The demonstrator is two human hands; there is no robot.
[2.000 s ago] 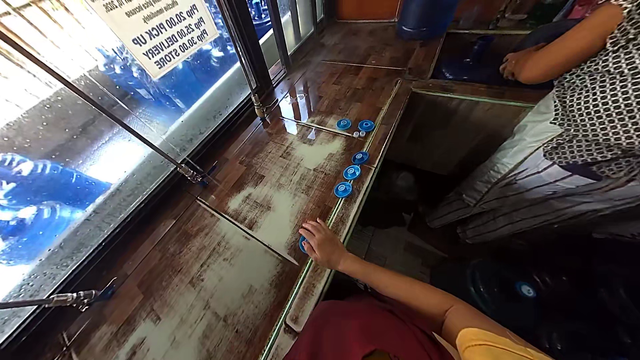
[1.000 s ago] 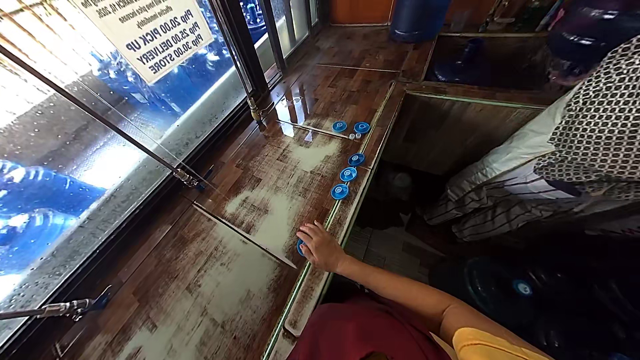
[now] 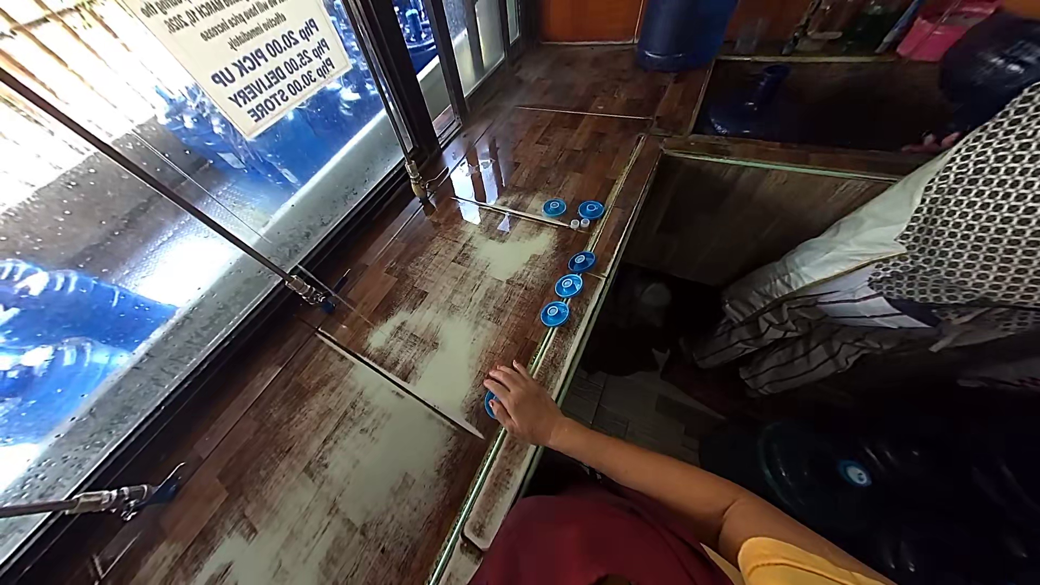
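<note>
My right hand rests palm down on the worn wood-patterned counter, its fingers around a round blue plastic cap that they partly cover. Farther along the counter's right edge, three blue caps lie in a slanting row. Beyond them are two more blue caps, with two small white pieces beside them. My left hand is out of view.
A glass window with metal struts runs along the left. A blue container stands at the far end. Another person stands at right, by a dark jug. Large bottles are at lower right.
The other person's arm, resting over the far basin two seconds ago, has drawn back right, and a dark jug has come into view there. My right hand stays on the same cap.
</note>
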